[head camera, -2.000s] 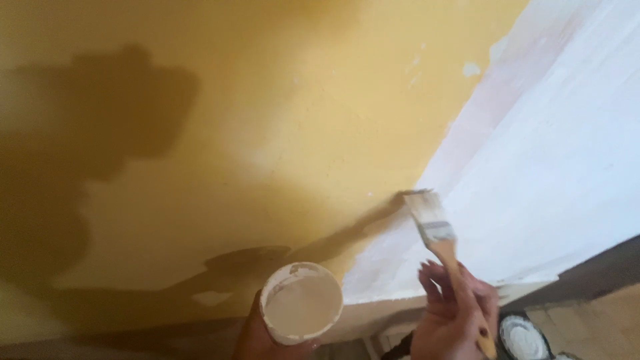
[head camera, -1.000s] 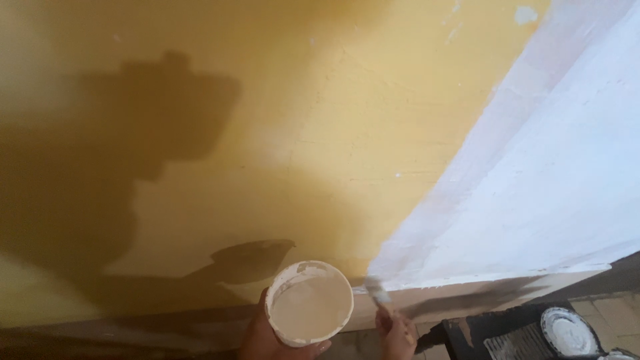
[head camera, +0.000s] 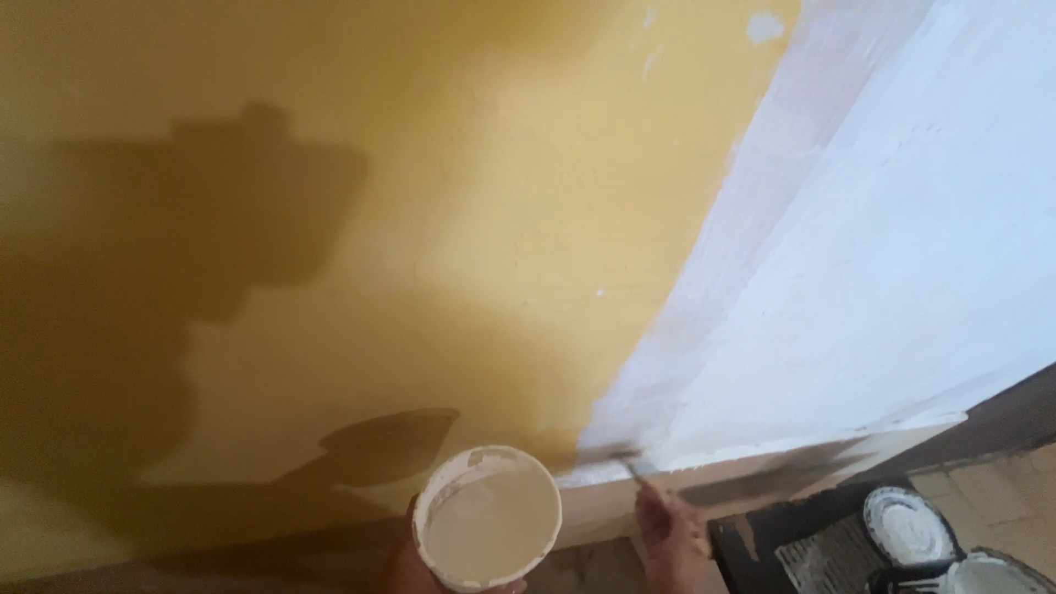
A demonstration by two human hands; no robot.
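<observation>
My left hand [head camera: 412,569] holds a round tub of pale paint [head camera: 488,520] at the bottom centre, its fingers around the side and under the rim. To the right of the tub, my right hand [head camera: 672,536] grips a paintbrush [head camera: 637,469] by its handle. The bristles lie near the bottom edge of the white-painted part of the wall [head camera: 874,289], just above the baseboard, and are blurred. Yellow wall [head camera: 561,214] stretches left of the white paint, with a thinner whitish band [head camera: 734,223] between them.
A dark tray [head camera: 747,536] at the lower right holds a round lid [head camera: 909,526] coated in white paint and another white-smeared container [head camera: 994,573]. The baseboard [head camera: 767,483] runs along the wall's foot, above a tiled floor [head camera: 990,495]. Dark shadows fall across the yellow wall.
The brush in my right hand has gone from the yellow and white border down to the wall's foot, and now sits slightly higher than one second ago. My left hand still holds the tub.
</observation>
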